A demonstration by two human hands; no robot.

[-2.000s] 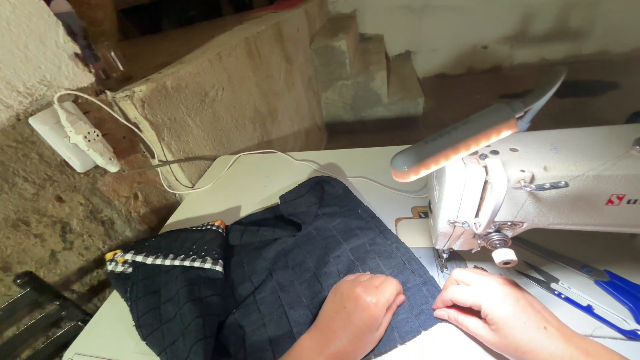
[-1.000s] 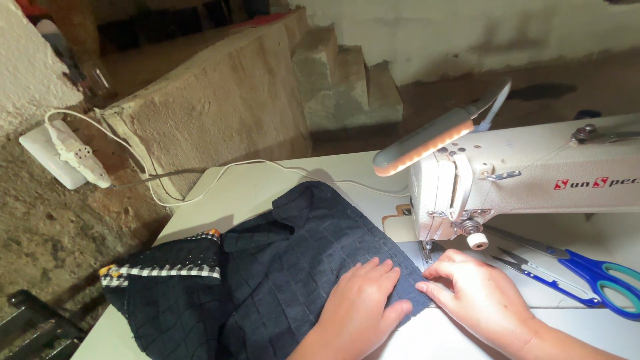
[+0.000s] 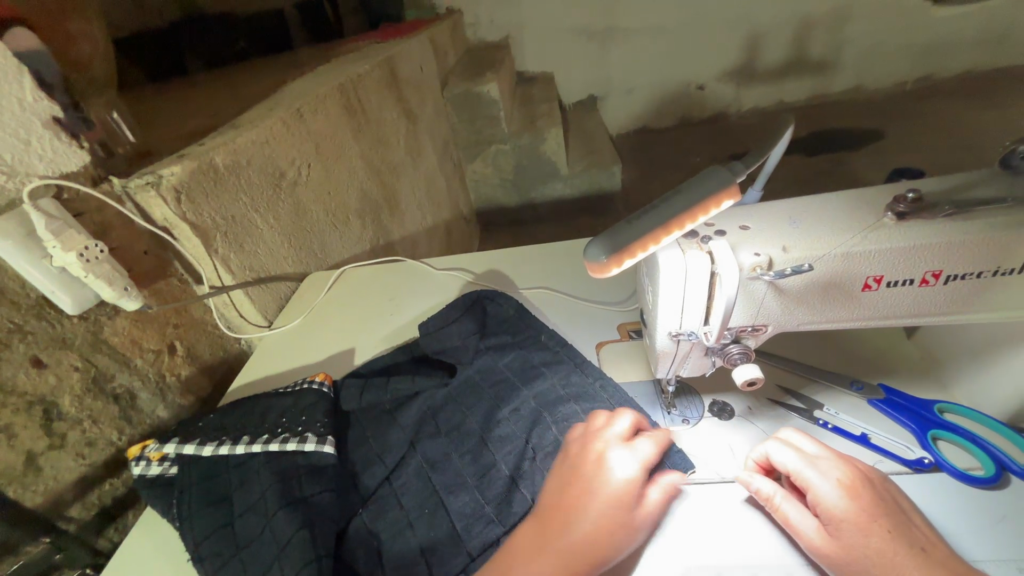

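Observation:
Dark quilted fabric (image 3: 464,400) with a black-and-white checked trim (image 3: 240,446) lies across the white table. My left hand (image 3: 604,480) grips the fabric's right corner, thumb and fingers at its edge, just in front of the needle area. To the right, my right hand (image 3: 808,488) is off the fabric, its thumb and index fingertip close together; whether a thread is between them cannot be made out. Behind my hands stands the white sewing machine (image 3: 840,264), its presser foot (image 3: 670,398) over the metal needle plate (image 3: 690,410). The fabric's edge lies left of the foot.
Blue-handled scissors (image 3: 928,416) and blue thread snips (image 3: 864,442) lie right of the needle. A small dark round part (image 3: 722,410) sits beside the plate. A lit lamp (image 3: 664,228) hangs over the machine head. Its white cable (image 3: 384,260) crosses the table (image 3: 320,320) to a wall plug (image 3: 80,248).
My right hand has left the fabric corner and moved right. My left hand has moved toward that corner and closed on it.

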